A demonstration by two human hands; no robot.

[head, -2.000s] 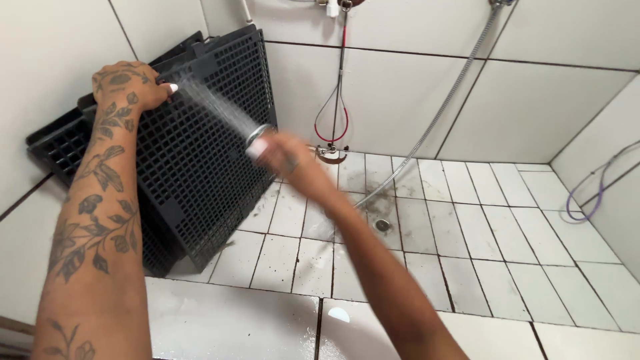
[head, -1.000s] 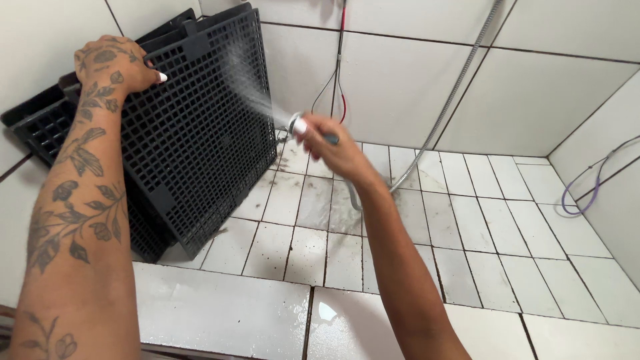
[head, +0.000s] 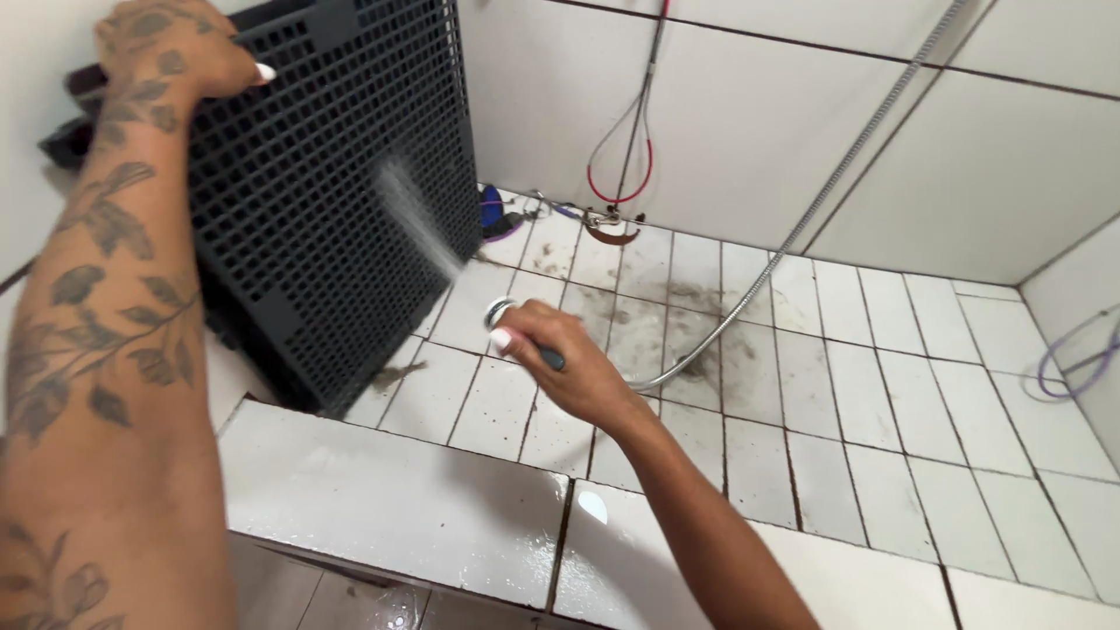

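Observation:
My left hand point(head: 179, 52) grips the top edge of a black plastic grid panel point(head: 341, 175), which leans steeply at the left side of the tiled basin. Another dark panel shows partly behind it. Low over the basin floor, my right hand point(head: 560, 359) is closed around the handle of a shower head point(head: 499, 313). A jet of water point(head: 420, 219) runs from it up and left onto the grid. The shower's metal hose point(head: 840, 175) curves from the upper right down to the floor behind my right wrist.
Dark, dirty water point(head: 700, 332) lies on the white floor tiles. A looped red and grey cable point(head: 647, 162) hangs at the back wall, above a blue item point(head: 492, 208) and metal clips. A purple loop point(head: 1081, 372) hangs at right. The basin's wet tiled ledge point(head: 394, 481) crosses the front.
My right hand has moved lower with the shower head, and the spray now strikes further down the panel. My left hand still holds the panel's top edge.

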